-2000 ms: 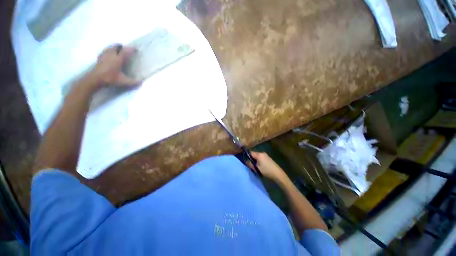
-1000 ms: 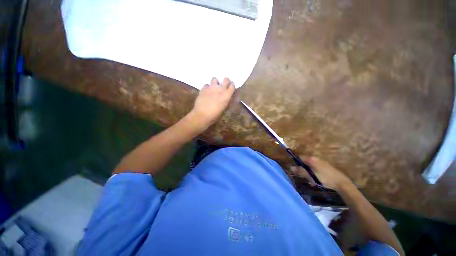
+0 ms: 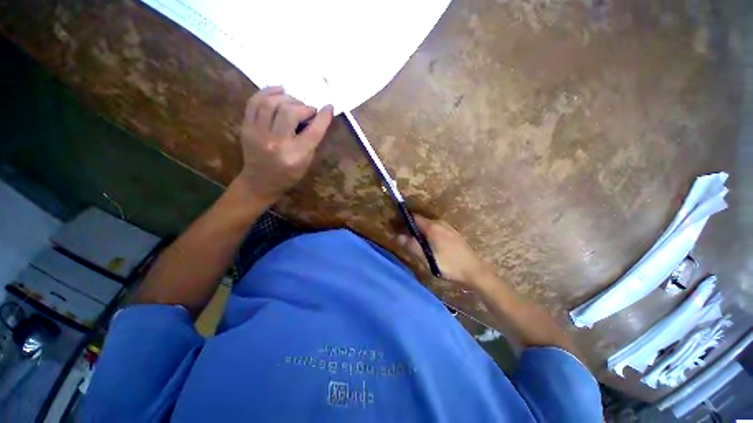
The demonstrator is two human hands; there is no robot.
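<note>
The white fabric lay (image 3: pixel 330 41) is at the top, its rounded corner pointing at me. My left hand (image 3: pixel 281 144) is at the near edge beside this corner, fingers curled and thumb against the edge. The fingertips are partly hidden against the white. My right hand (image 3: pixel 446 252) is shut on the black handles of the long shears (image 3: pixel 383 172). The silver blades point up and left, and their tip meets the corner just right of my left thumb. The blades look nearly closed.
The brown mottled table (image 3: pixel 528 124) surrounds the lay. Curved white cut pieces (image 3: pixel 652 256) lie at the right, with a small shiny metal object (image 3: pixel 681 273) among them. Boxes (image 3: pixel 103 240) stand at the lower left beyond the table edge.
My left hand has left the grey bar on the lay and come to the near corner. The shears' tip has moved back to the corner. The view has turned, showing more cut pieces.
</note>
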